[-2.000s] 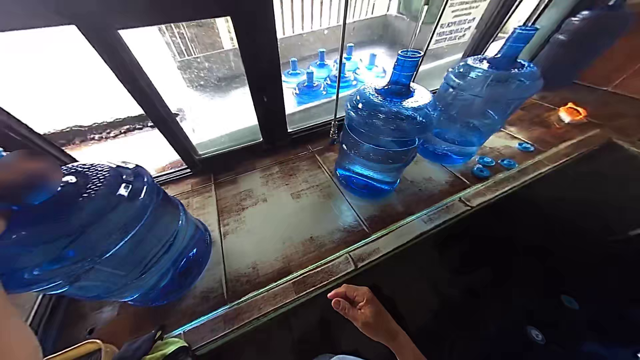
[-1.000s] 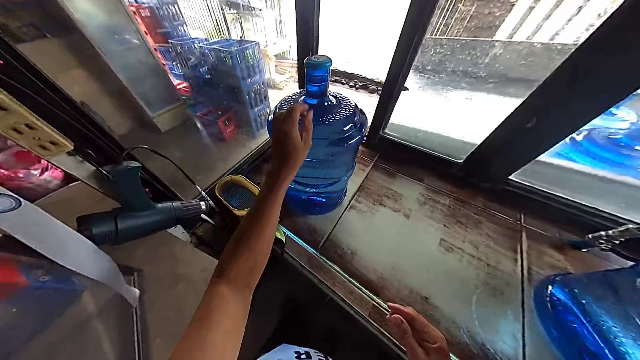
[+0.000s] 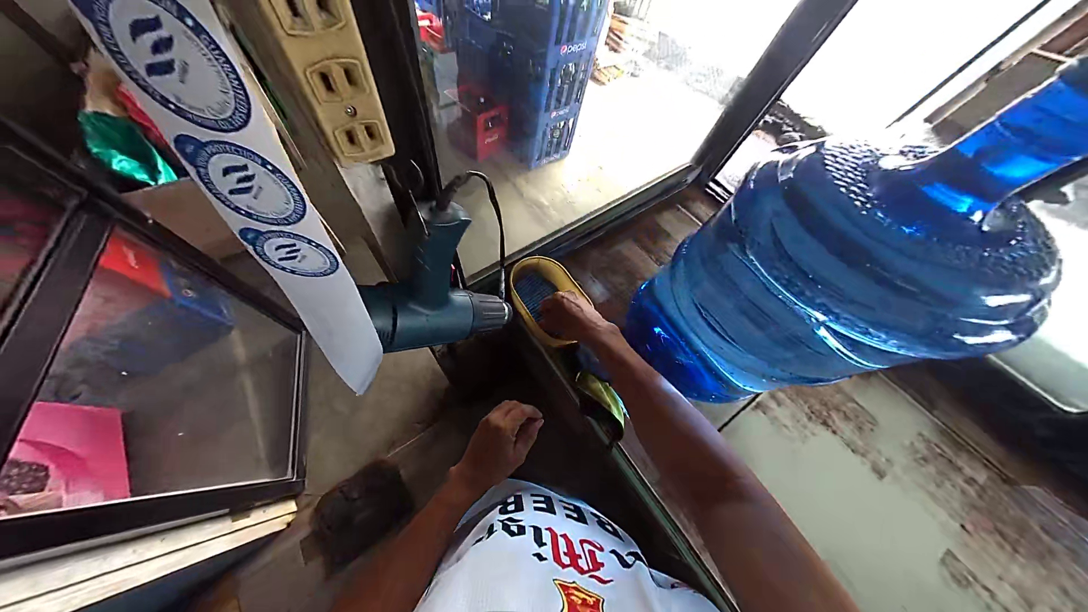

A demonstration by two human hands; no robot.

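My right hand [image 3: 571,316] reaches into a yellow oval container [image 3: 544,265] at the ledge's left end; its fingertips are hidden inside, against blue contents. My left hand [image 3: 503,435] hovers above the dark gap in front of me, fingers curled, with no object visible in it. Just right of my right forearm, a large clear-blue plastic water jug [image 3: 816,280] stands on the tiled ledge. A teal heat gun [image 3: 433,314] lies left of the container, its nozzle close to the container's rim. A strip of round printed labels [image 3: 289,229] hangs left of the heat gun.
A yellowed power outlet strip [image 3: 348,85] is fixed at the upper left. A glass-panelled cabinet [image 3: 303,408] with a dark frame stands on the left. A yellow-green item [image 3: 602,395] hangs at the ledge edge. Stacked blue crates [image 3: 557,85] are outside behind the glass.
The view has swung left. My right hand is now in the yellow container. A second ago, one hand was at the jug's neck and the other was near the ledge edge.
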